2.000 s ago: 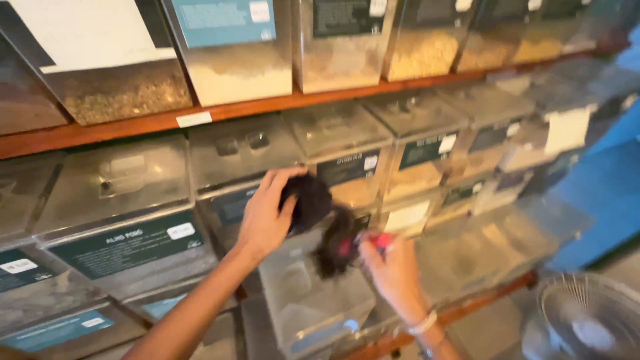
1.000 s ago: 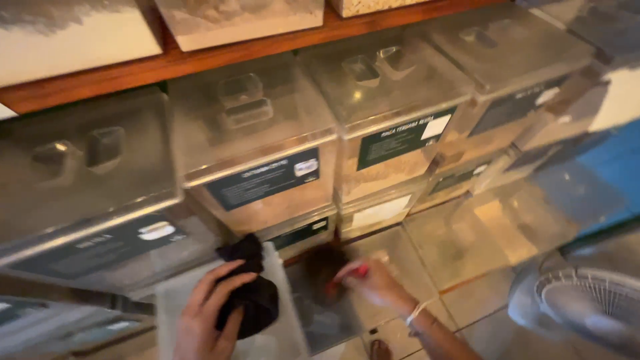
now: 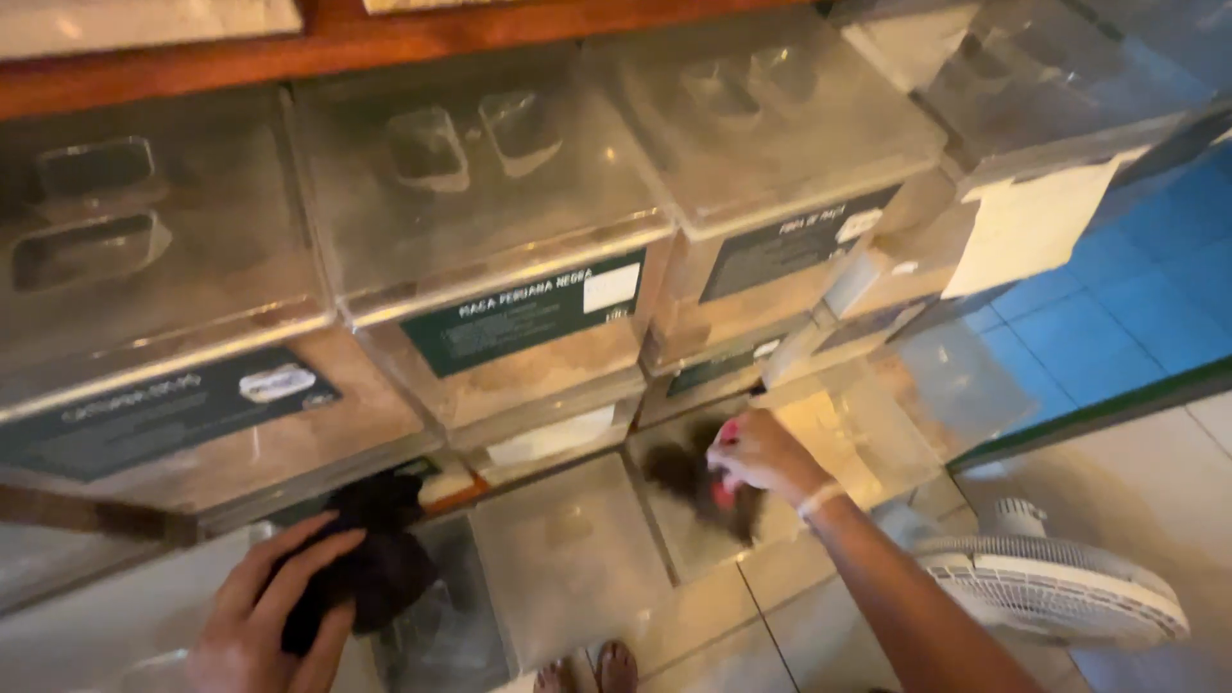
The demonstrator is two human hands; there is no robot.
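My left hand (image 3: pixel 274 611), at the lower left, is closed on a bunched black cloth (image 3: pixel 371 558), in front of the lower bins. My right hand (image 3: pixel 756 452) grips the pink handle of a dark, fluffy duster (image 3: pixel 688 481), blurred by motion. The duster hangs over the clear lid of a low bin at the lower centre; contact with it cannot be told. Above both hands, clear plastic bins with hinged lids stand in a row, among them a bin with a dark green label (image 3: pixel 525 308) and a bin with a dark label (image 3: pixel 799 241).
A wooden shelf edge (image 3: pixel 404 43) runs above the bins. A white fan (image 3: pixel 1049 587) stands at the lower right. Low lidded bins (image 3: pixel 568 549) line the tiled floor (image 3: pixel 789 616). A paper sheet (image 3: pixel 1035 226) hangs off a bin at the right. Two feet (image 3: pixel 616 664) show at the bottom.
The view has moved closer and lower along the bins. My right hand with the duster has moved away from the black cloth in my left hand; the two were close together two seconds ago.
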